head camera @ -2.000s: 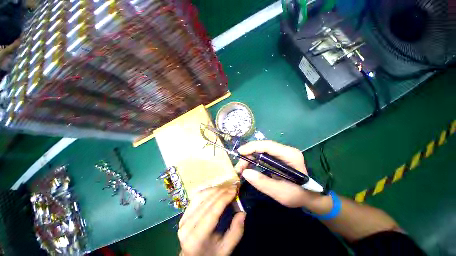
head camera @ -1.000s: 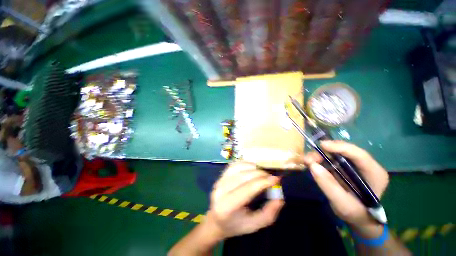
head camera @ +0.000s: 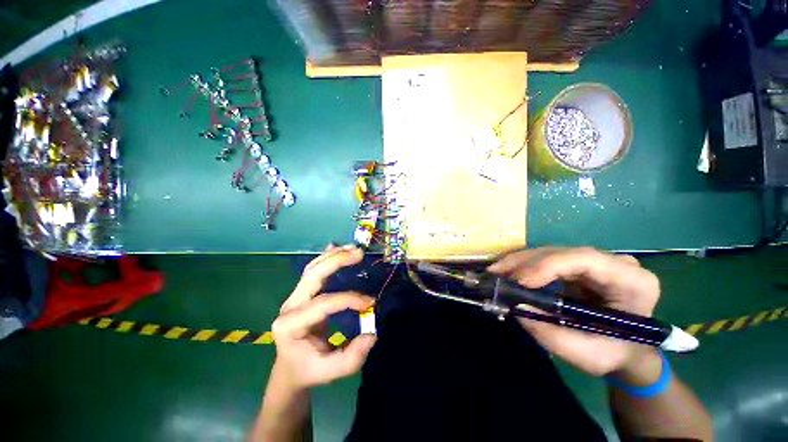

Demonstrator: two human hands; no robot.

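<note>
My right hand (head camera: 587, 302) grips the black soldering iron (head camera: 596, 317), its tip and thin bent metal tube pointing left to the lower left corner of the pale work board (head camera: 467, 173). My left hand (head camera: 324, 324) holds a small silver-white battery cell (head camera: 367, 322) between thumb and finger, below the board. A thin red lead runs from the cell up toward the tip. The green PCB panel (head camera: 396, 226) lies along the board's left edge, with several yellow-taped cells (head camera: 365, 231) beside it. Whether the tip touches the panel I cannot tell.
The round tin of silvery bits (head camera: 575, 138) stands right of the board. The cell rack (head camera: 467, 26) is behind it. Wired board strips (head camera: 251, 142) and a bag of cells (head camera: 65, 155) lie left. A black box (head camera: 743, 121) is far right, a red object (head camera: 99, 289) lower left.
The view has shifted and levelled. My right hand has brought the iron's tip from over the board to its lower left corner. My left hand has moved left with the cell.
</note>
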